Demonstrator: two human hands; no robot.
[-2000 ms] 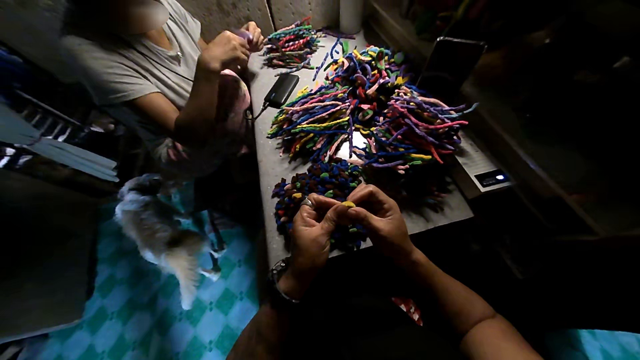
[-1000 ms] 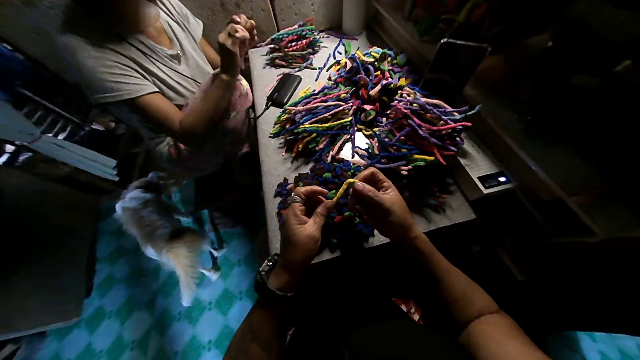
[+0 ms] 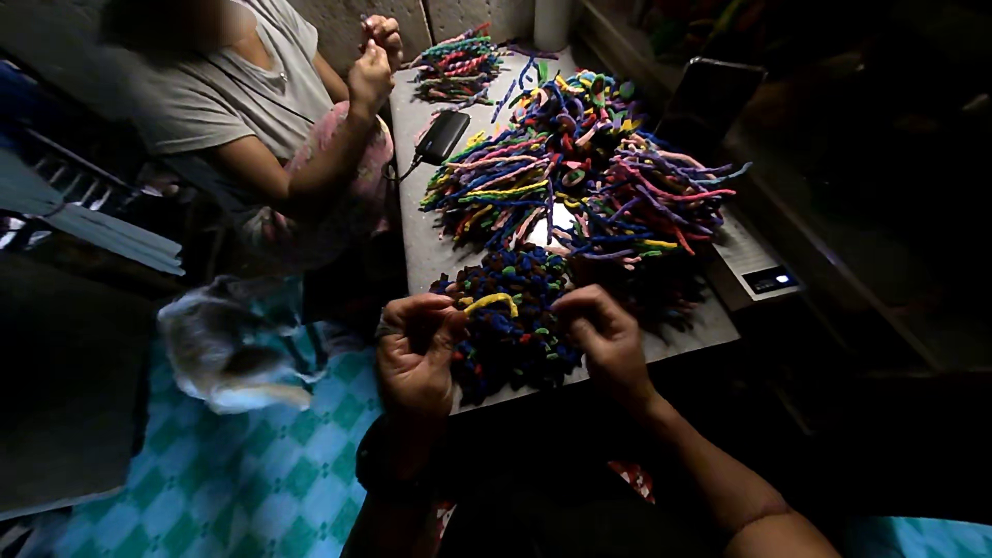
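Note:
My left hand (image 3: 418, 353) pinches one end of a short yellow fuzzy strand (image 3: 493, 302), whose free end curves to the right. My right hand (image 3: 608, 337) is to the right of that strand, thumb and fingers bent close together; whether it pinches anything cannot be told. Beneath and between both hands lies a pile of short, dark blue, brown and green fuzzy pieces (image 3: 523, 349) at the near edge of the table. Beyond it, long multicoloured fuzzy strands (image 3: 496, 182) are heaped in bundles, with a bright light showing among them.
The pale table (image 3: 422, 256) also bears a black power bank (image 3: 443, 137) with a cable and a smaller strand bundle (image 3: 459, 70). A dark phone-like device (image 3: 713, 97) stands at right. Another person's hands (image 3: 376, 66) are at far left. A dog (image 3: 225, 345) is on the floor.
My right hand has come away from the yellow strand, which both hands held a second ago. My hands are farther apart. The other person's hands have risen since two seconds ago.

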